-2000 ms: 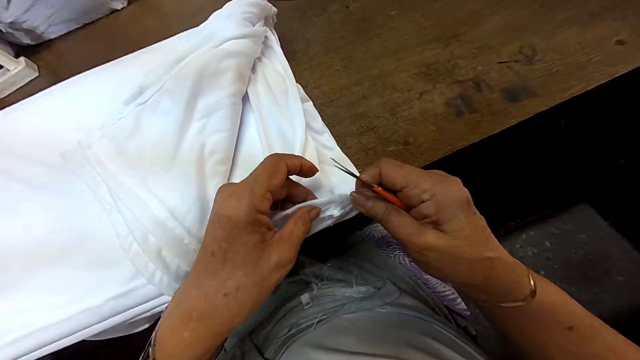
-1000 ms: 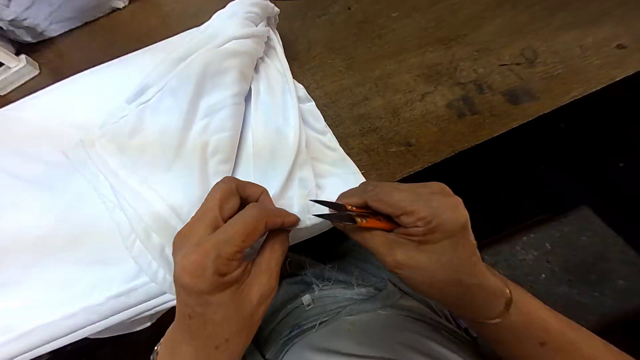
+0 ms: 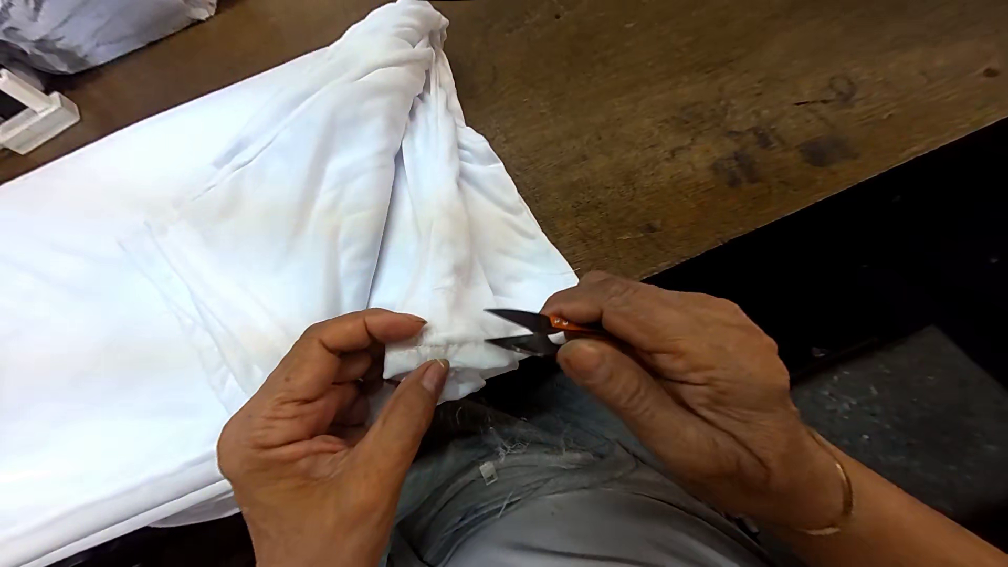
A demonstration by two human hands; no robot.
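Note:
My left hand (image 3: 331, 425) pinches the hemmed edge of a white cloth garment (image 3: 315, 228) between thumb and fingers. That garment lies in folds over the wooden table, and its gathered corner hangs at the table's front edge. In my right hand (image 3: 677, 378) is a pair of thread snips (image 3: 524, 332) with orange handles and dark blades. The blades stand apart and point left, just over the cloth edge and to the right of my left fingertips. My right palm hides most of the handles.
The worn wooden table (image 3: 709, 102) runs across the back. At the upper left are a white frame-like object (image 3: 43, 122) and a bundle in pale wrapping (image 3: 102, 27). Loose threads (image 3: 512, 449) lie on the grey clothing over my lap.
My left hand has shifted along the cloth and now pinches a hemmed edge that has come into view. The snips have turned, and their blades are apart over the cloth.

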